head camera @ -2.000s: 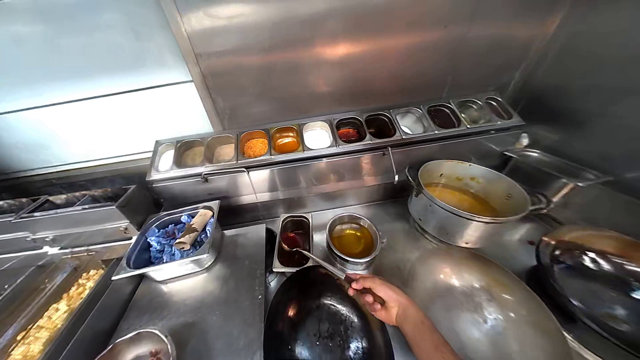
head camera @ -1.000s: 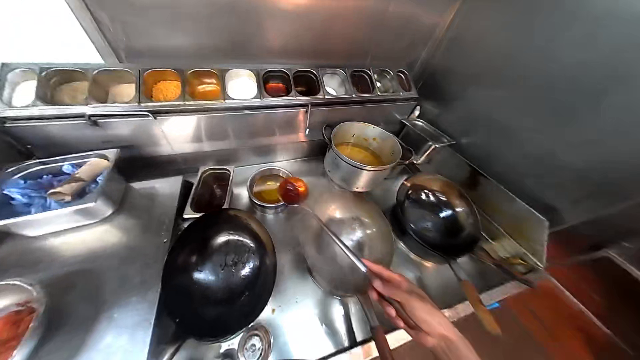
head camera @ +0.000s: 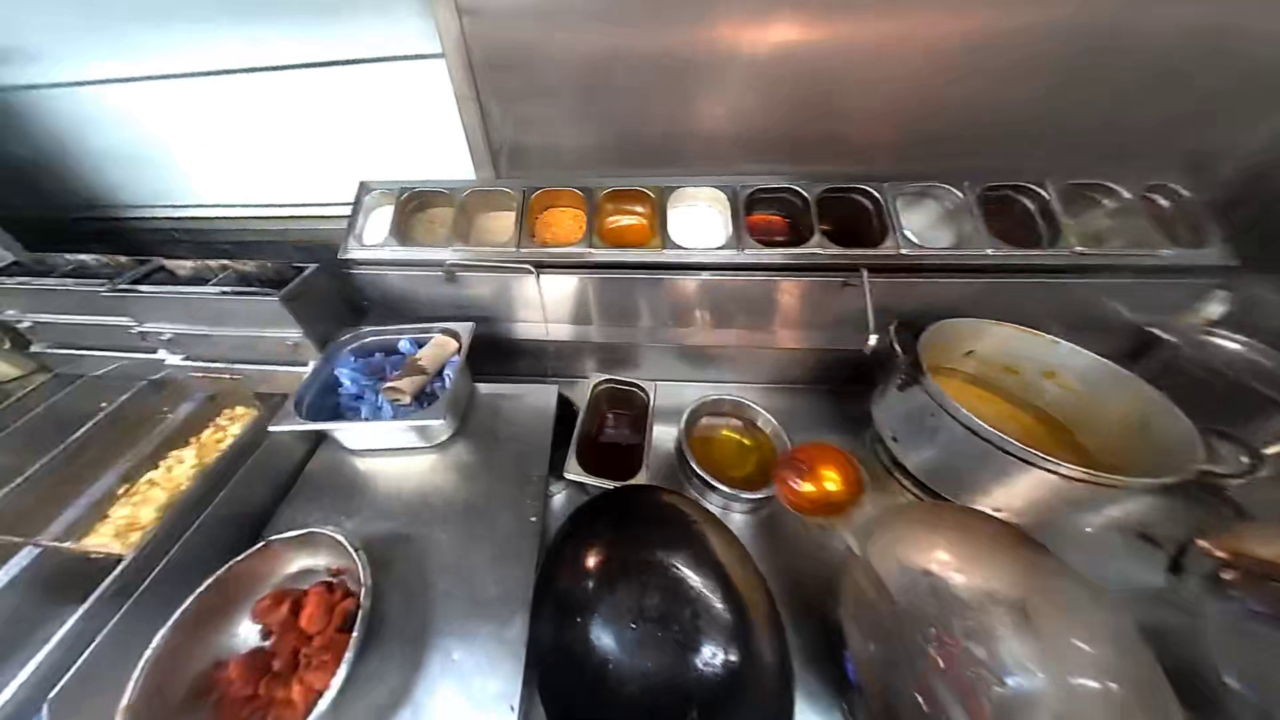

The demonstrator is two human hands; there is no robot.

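Neither of my hands shows in the head view. A ladle bowl (head camera: 820, 480) with glossy orange-red liquid is just right of a round steel container of yellow oil (head camera: 735, 452); its handle is blurred and whatever holds it is out of sight. Left of the oil stands a rectangular steel container of dark red liquid (head camera: 613, 432). A black wok (head camera: 660, 610) lies upside down in front of them, and a greyish steel wok (head camera: 990, 610), also domed upward, is to its right. An oval metal dish (head camera: 175, 640) holding red-coated pieces (head camera: 295, 640) sits at the lower left.
A large pot (head camera: 950, 470) of yellow-brown liquid stands at the right. Along the back runs a steel rack (head camera: 640, 262) of seasoning and sauce containers. A steel pan (head camera: 400, 435) holds blue crumpled material and a cardboard tube (head camera: 422, 368). Pale diced food (head camera: 170, 480) lies in a tray at far left.
My right hand, on the ladle's handle in both earlier frames, is out of view now. The ladle bowl went from the dark red container to beside the oil. The view has swung right, then back left.
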